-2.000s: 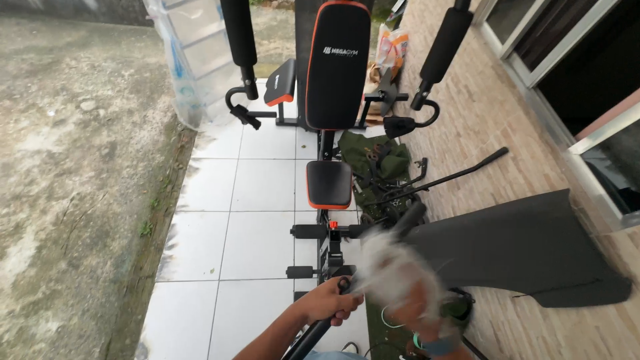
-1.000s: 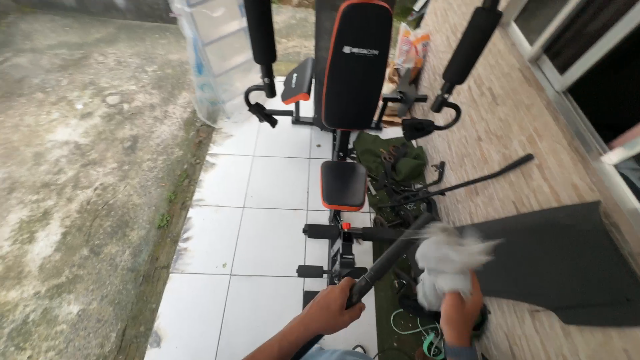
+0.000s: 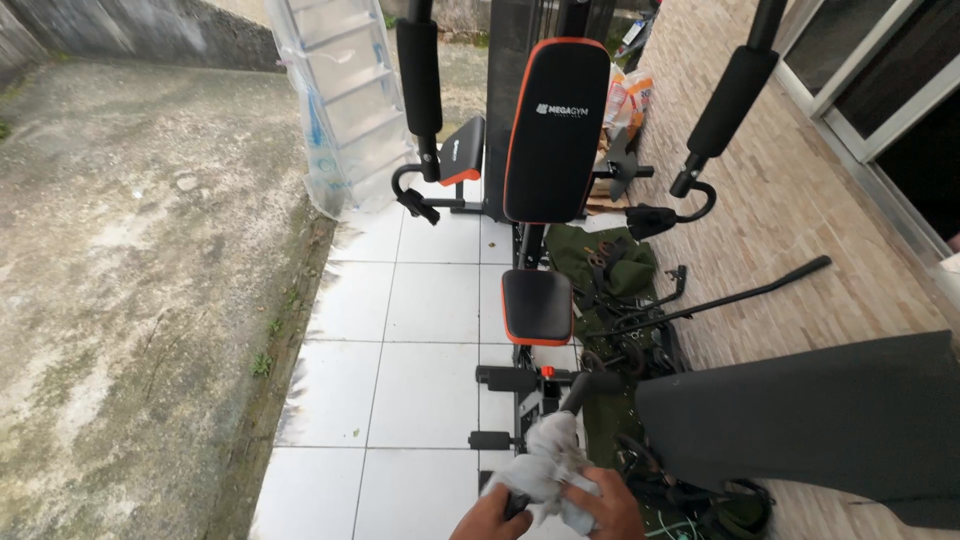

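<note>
At the bottom of the head view, my left hand is closed around a black bar with a foam-like grip at its far end. My right hand holds a crumpled whitish cloth against that bar, close beside my left hand. The cloth covers the bar's middle. Beyond the bar stands a multi-station home gym with a black, orange-edged backrest, a seat pad and foam leg rollers.
A green cloth with straps and metal attachments lies right of the gym. A long black bar and a dark mat rest by the tiled wall. Wrapped clear plastic drawers stand at upper left.
The cloth and my right hand have moved left from beside the bar onto it, next to my left hand. My left hand has kept hold of the bar.
</note>
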